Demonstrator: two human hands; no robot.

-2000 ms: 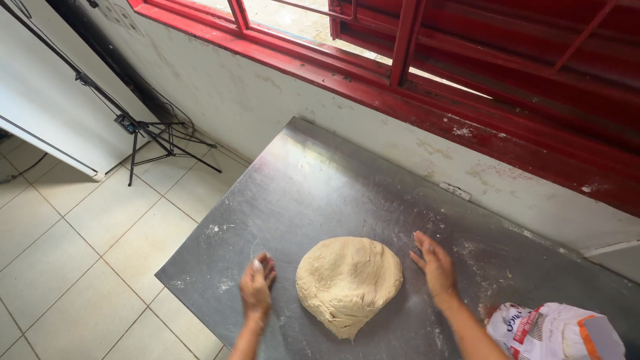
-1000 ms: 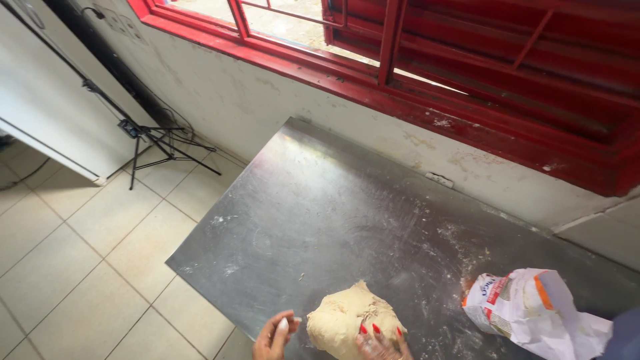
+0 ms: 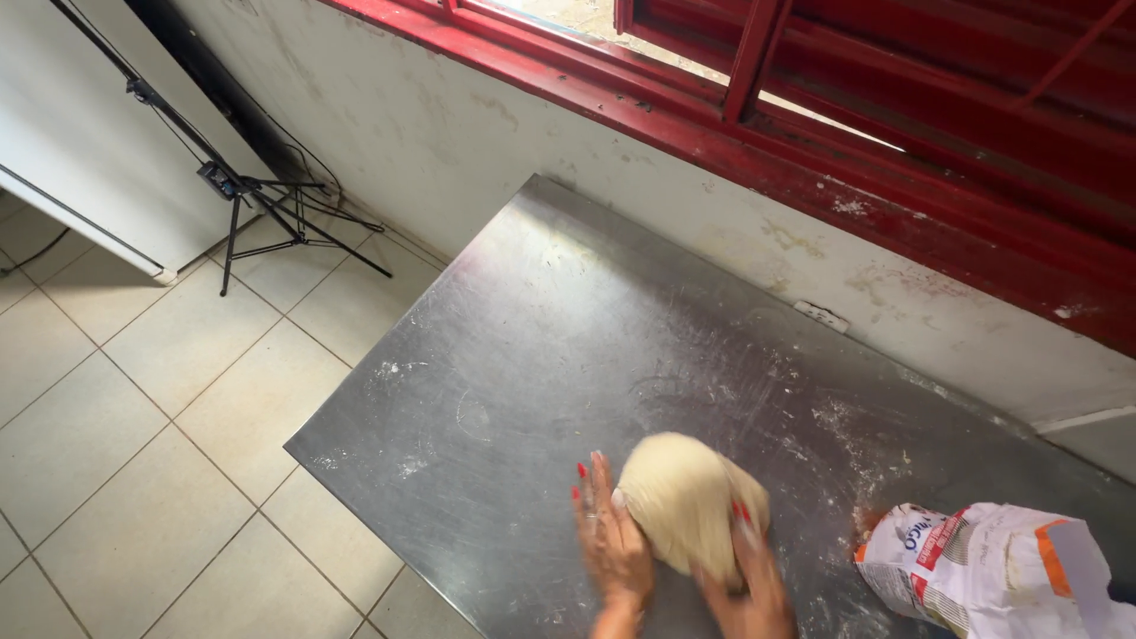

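A pale lump of dough (image 3: 682, 497) lies on the stainless steel table (image 3: 497, 390), near its lower edge in the view. My left hand (image 3: 612, 537) is against the dough's left side, its red-nailed fingers pointing up and partly apart. On the lower right of the dough rests my right hand (image 3: 750, 568), blurred, with its fingertips pressing on the surface. Neither hand is closed around the dough. The dough looks smooth on top, with a fold along its right side.
An opened paper flour bag (image 3: 985, 559) lies to the right, bearing print. Flour dust marks the metal. Behind stand a wall and a red window frame (image 3: 674, 133). A black tripod (image 3: 293, 222) is on the tiled floor beside a white appliance (image 3: 89, 115).
Two seconds ago both hands were off a flatter, rounder dough, one on each side; now both touch it. The dough is more compact and folded.
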